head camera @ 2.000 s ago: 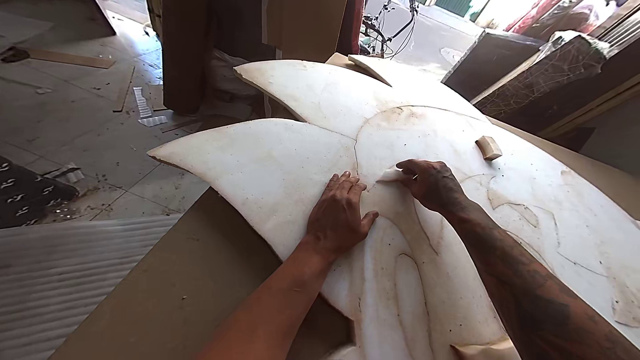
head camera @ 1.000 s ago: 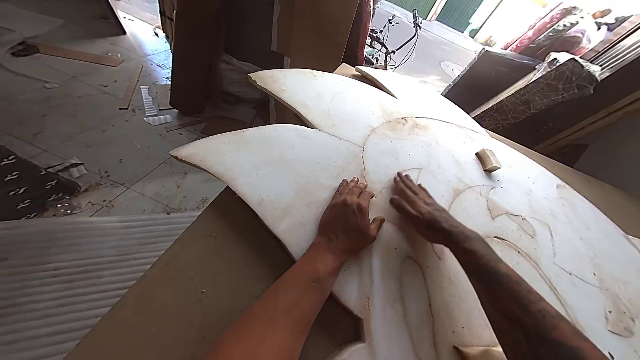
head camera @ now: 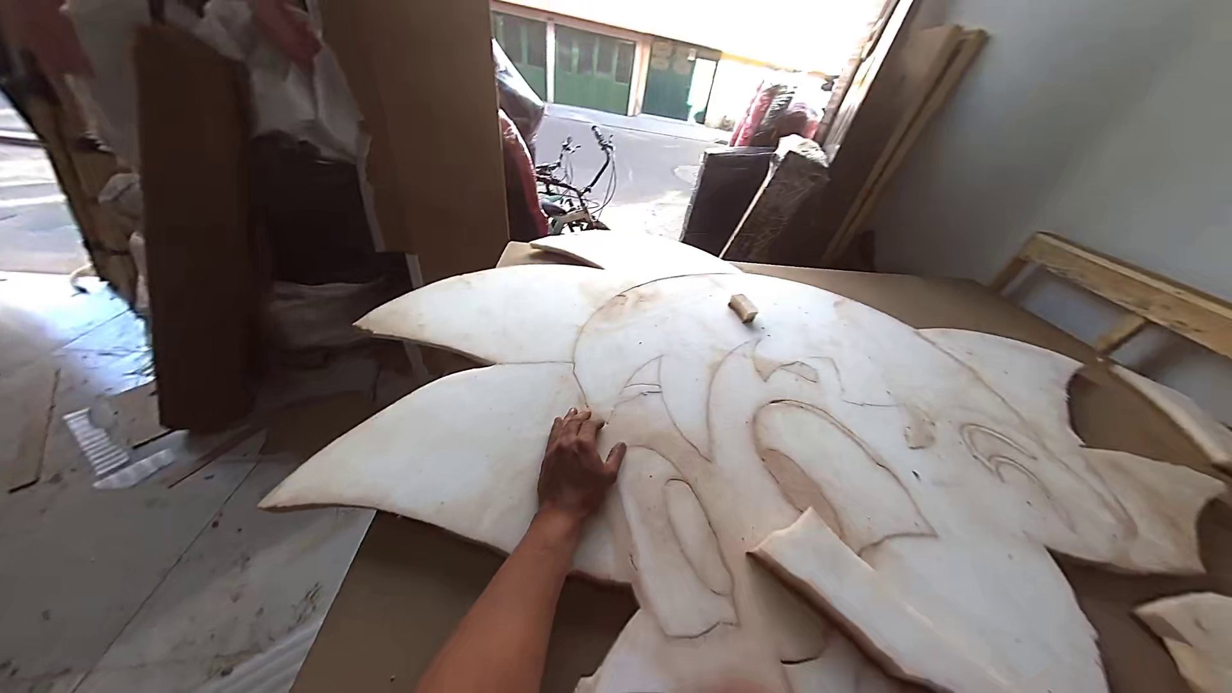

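A large white foam cutout (head camera: 462, 433) with pointed spikes and incised face-like outlines lies flat on a brown board. My left hand (head camera: 577, 464) rests palm down on it, fingers apart, near where the lower left spike joins the round part. A small tan block (head camera: 743, 308) sits on the upper part of the cutout. Nearer the bottom, a long loose foam strip (head camera: 866, 597) lies across the surface, right of my left hand. My right hand is out of the picture.
The brown board (head camera: 385, 597) shows beneath the foam. Another foam piece (head camera: 1193, 626) lies at lower right. A wooden frame (head camera: 1136, 289) leans by the right wall. Tall brown panels (head camera: 414, 125) stand behind, a bicycle (head camera: 577, 192) beyond. Scraps lie on the tiled floor.
My right hand, earlier on the foam beside the left one, has left the view. The left hand stays on the foam. The view has swung up and to the right.
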